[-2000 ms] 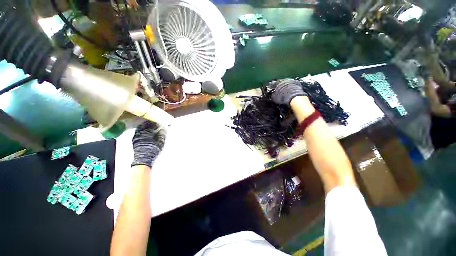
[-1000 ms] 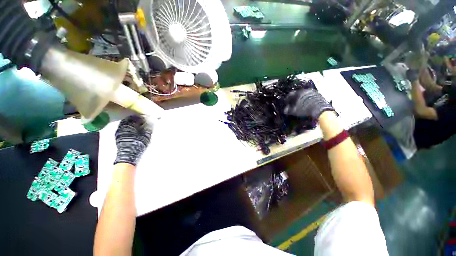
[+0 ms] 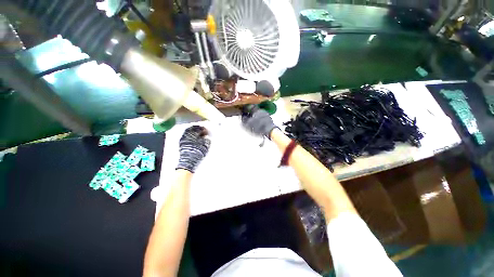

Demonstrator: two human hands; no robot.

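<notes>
My left hand [image 3: 194, 147], in a grey-black knit glove, is over the left part of the white work sheet [image 3: 238, 170], below the nozzle spout. Its fingers are curled; what they hold, if anything, is hidden. My right hand [image 3: 258, 122], gloved and blurred, is just in front of the soldering station base [image 3: 241, 99]. A short dark strand hangs below it; its grip is unclear. The tangled black cable pile [image 3: 355, 127] lies to its right. Loose green circuit boards [image 3: 120, 174] lie on the black mat [image 3: 59, 216] at left.
The fume extractor nozzle [image 3: 162, 84] hangs at upper left with its ribbed hose. A white fan [image 3: 246, 38] stands behind the station. A green round pad [image 3: 164, 125] is by the sheet's back edge. Board panels [image 3: 462, 114] lie far right. Cardboard boxes [image 3: 379, 208] are below right.
My right hand has moved left out of the cable pile to the soldering station base. My left hand stays near the spout. The view has shifted, so the bench things appear further right.
</notes>
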